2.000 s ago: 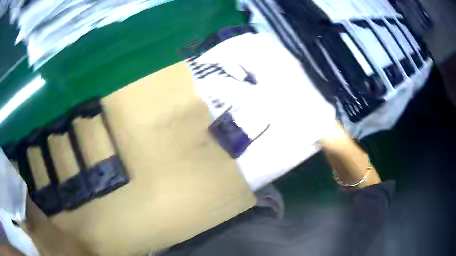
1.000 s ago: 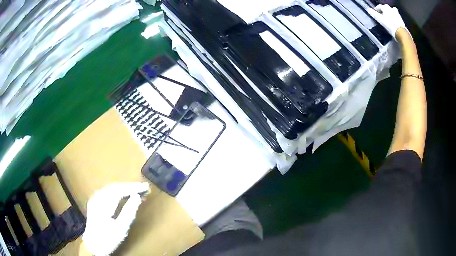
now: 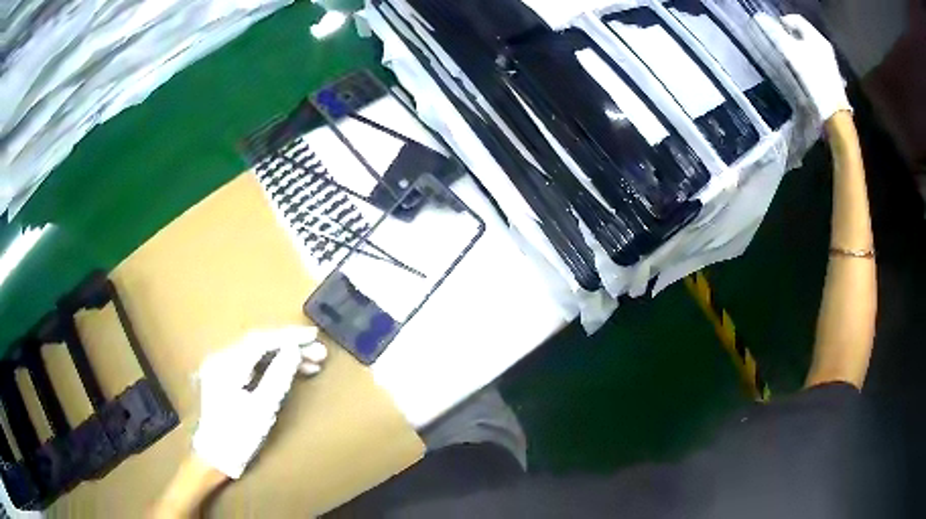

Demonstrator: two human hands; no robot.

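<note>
Black open frames point(image 3: 137, 411) stand side by side on the left of the tan cardboard. My gloved left hand point(image 3: 254, 390) is over the cardboard, half curled, with nothing seen in it; a dark gap shows between thumb and fingers. My gloved right hand point(image 3: 812, 66) is at the far right edge of a large layer of black frames point(image 3: 650, 132) with pale dividers; its fingertips are unclear and its grip cannot be told. Loose overlapping frames point(image 3: 350, 322) with blue patches lie on the white surface between, with thin black strips point(image 3: 381, 251) beside them.
Rows of small black marks or pieces point(image 3: 310, 198) lie right of the cardboard point(image 3: 218, 264). Creased white sheets point(image 3: 112, 71) are piled at upper left beyond a green surface point(image 3: 203, 152). A pale sheet hangs from the layer's front edge. Yellow-black tape point(image 3: 729, 335) marks the floor.
The view has swung right since the oldest frame. My right hand has moved to the layer's far right edge. My left hand has come into view over the cardboard. The loose frames look unmoved since one second ago.
</note>
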